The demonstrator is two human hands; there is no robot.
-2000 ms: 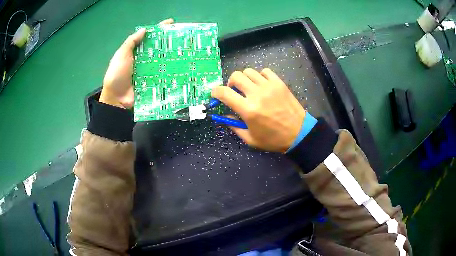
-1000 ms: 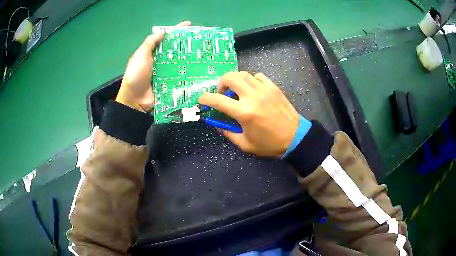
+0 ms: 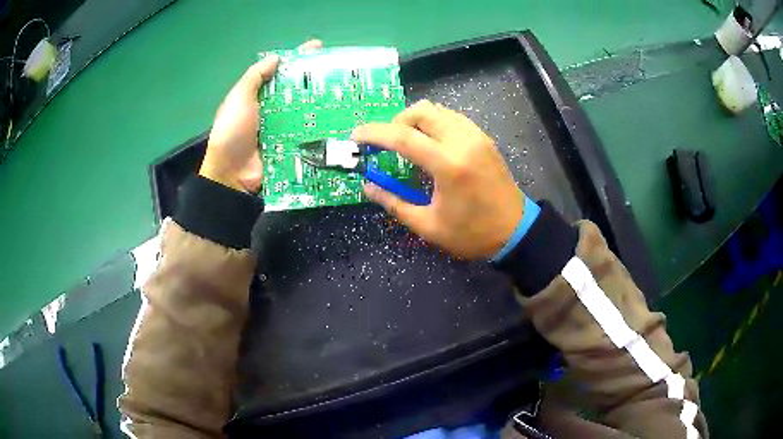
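Note:
My left hand [image 3: 236, 133] holds a green PCB panel [image 3: 330, 111] by its left edge, above the black catch tray [image 3: 395, 369]. My right hand [image 3: 459, 180] grips blue-handled flush cutters [image 3: 395, 183] with a white patch near the pivot. The dark jaws lie over the lower left part of the panel, pointing left. Whether they touch a lead cannot be seen. Bright lead clippings [image 3: 378, 266] are scattered in the tray.
Blue-handled pliers or cutters [image 3: 83, 381] lie at the lower left. A small black case [image 3: 691, 187] lies right of the tray. A cream-white tub or roll [image 3: 736, 86] and a white cup [image 3: 735, 34] stand at the upper right. The green bench surface [image 3: 172, 69] extends behind the tray.
Since the first frame, my left hand and the panel have moved right. Since the second frame, the cutter jaws have moved up the panel from its bottom edge.

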